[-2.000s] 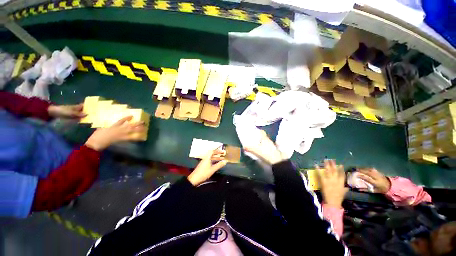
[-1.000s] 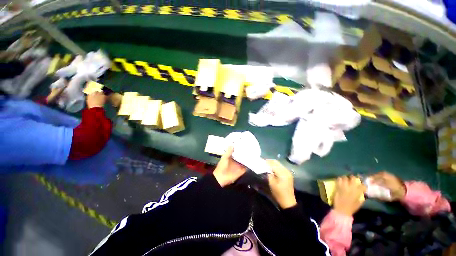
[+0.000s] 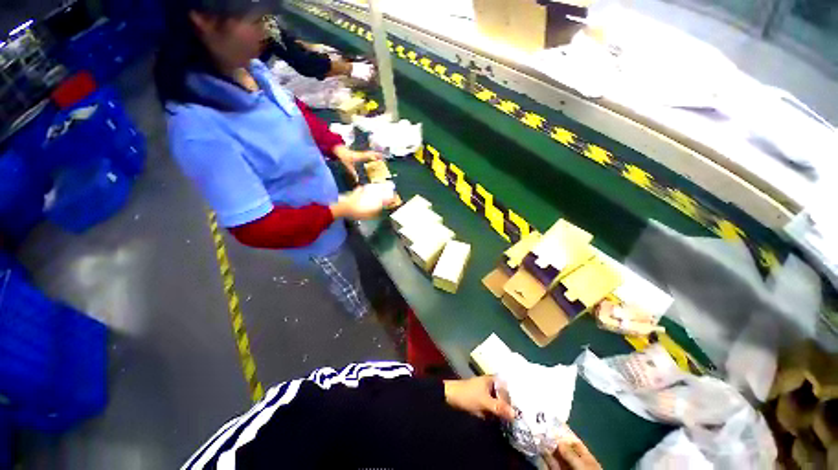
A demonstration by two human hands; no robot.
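Observation:
My left hand (image 3: 480,397) grips the left side of a crumpled white plastic bag (image 3: 542,390) near the front edge of the green belt. My right hand (image 3: 571,453) holds the bag's lower right side; the frame's bottom edge cuts it off. What is inside the bag cannot be told. A small pale carton (image 3: 491,352) lies on the belt just beyond my left hand, partly hidden by the bag. Open yellow-brown cartons (image 3: 560,254) lie side by side farther back, flaps towards me.
Closed yellow cartons (image 3: 428,240) stand in a slanted row to the left. A person in a blue shirt (image 3: 243,151) works beside them. White plastic bags (image 3: 680,395) lie at right, near brown open cartons (image 3: 809,404). Blue crates (image 3: 55,340) stand on the floor. A white-covered shelf (image 3: 634,69) runs above.
The view has swung left. The white bag stays between my hands, now more spread and raised. The neighbouring person's hands have moved back to the near end of the carton row.

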